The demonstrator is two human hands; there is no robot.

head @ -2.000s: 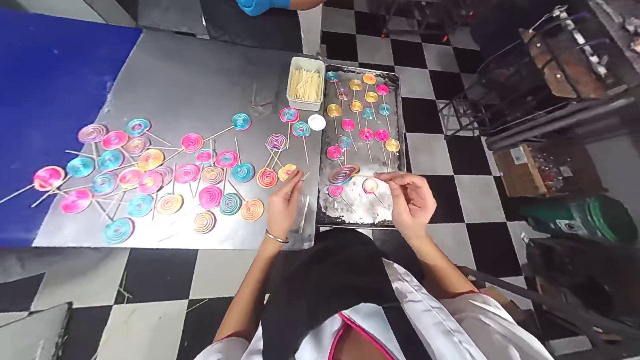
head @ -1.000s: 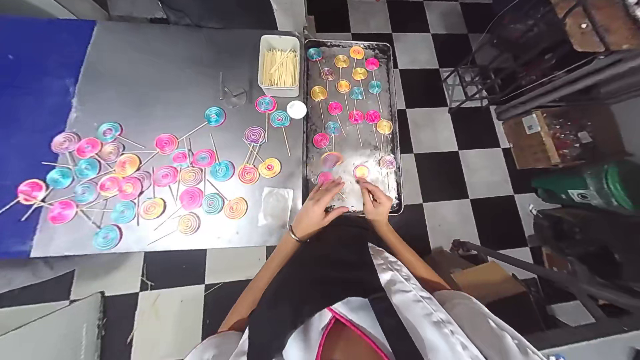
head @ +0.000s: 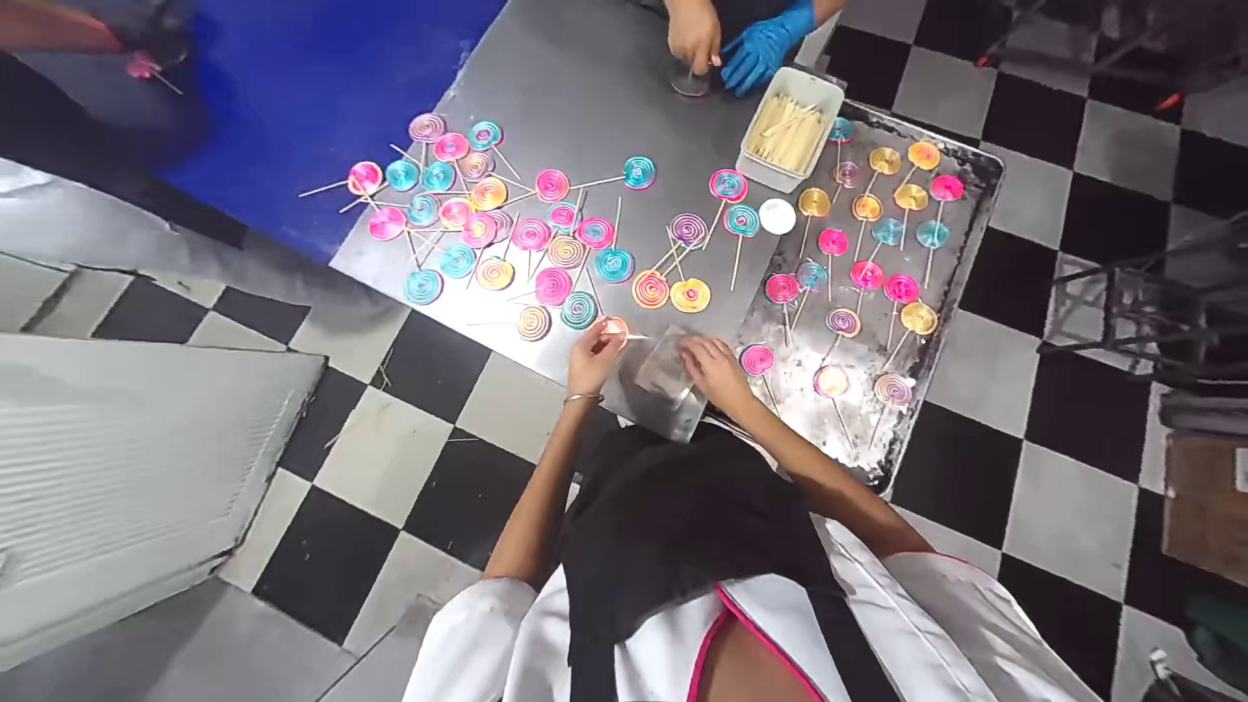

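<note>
My left hand (head: 593,357) grips a spiral lollipop (head: 614,330) at the near edge of the metal table (head: 595,88); its stick points right. Beside it, my right hand (head: 717,369) touches a clear plastic sheet or bag (head: 665,369) lying on the table, its fingers slightly bent. Left of my hands lie many pink, blue and yellow spiral lollipops (head: 553,287), some overlapping. To the right, a metal baking tray (head: 983,210) holds several more lollipops in loose rows. A white tub (head: 777,175) of short sticks (head: 792,132) stands beyond, with a white disc (head: 777,216) near it.
Across the table are a co-worker's bare hand (head: 694,34) and blue-gloved hand (head: 760,47), near a small round object. Another person's hand (head: 146,54) with a pink lollipop is over the blue surface (head: 322,97) at upper left. A white ridged panel (head: 146,468) stands at lower left.
My hands have moved left from the tray to the table's near edge, and my left hand now grips a lollipop. The co-worker's hands have come into view. The view has turned and shifted left.
</note>
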